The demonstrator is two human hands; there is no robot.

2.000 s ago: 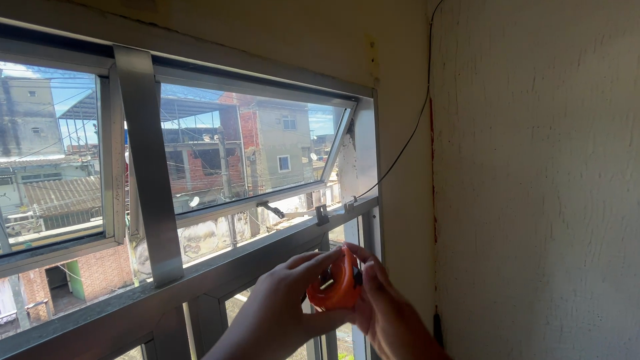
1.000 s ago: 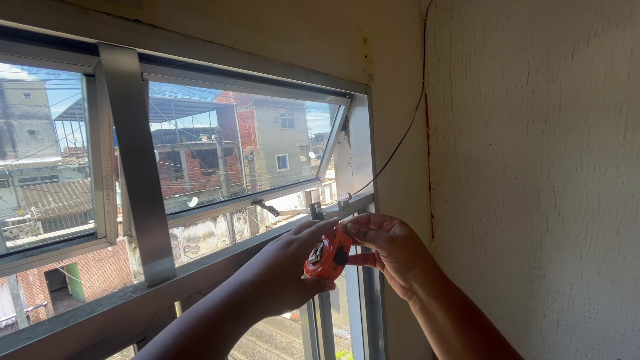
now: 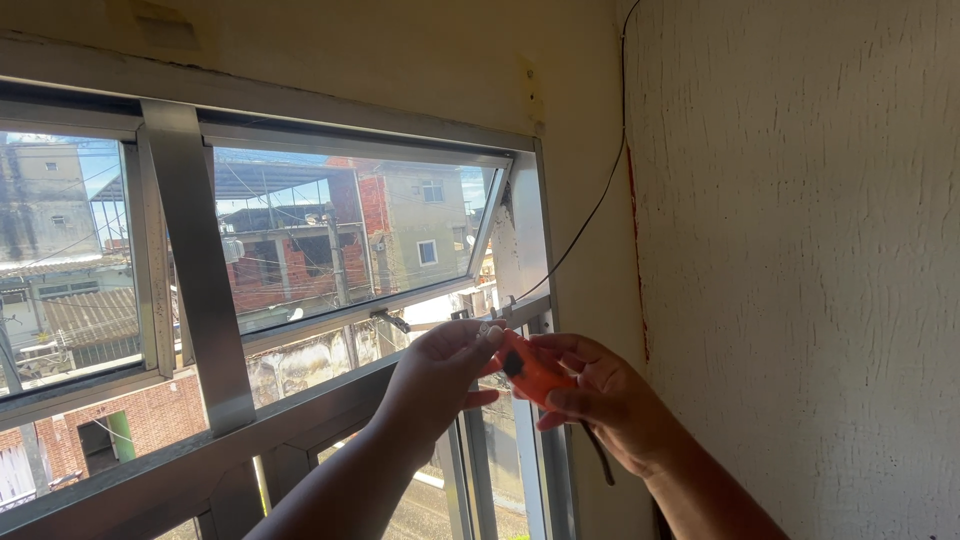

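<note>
An orange tape measure (image 3: 534,372) with a black patch is held in front of the window's right end. My right hand (image 3: 611,397) grips its case from the right, and a dark strap hangs below that hand. At the upper left of the case, my left hand (image 3: 450,371) pinches a small metal piece, apparently the tape's end hook (image 3: 486,328), between thumb and finger. Behind the hands runs the metal window frame (image 3: 330,397). Whether any blade is out of the case cannot be told.
A tilted glass pane (image 3: 352,240) stands partly open, with a latch handle (image 3: 391,321) at its lower edge. A thin black cable (image 3: 600,202) runs from the frame up the wall corner. The textured wall (image 3: 802,262) is at the right.
My left hand has shifted from the side of the tape measure to its end piece. My right hand now wraps the case, and the case has turned.
</note>
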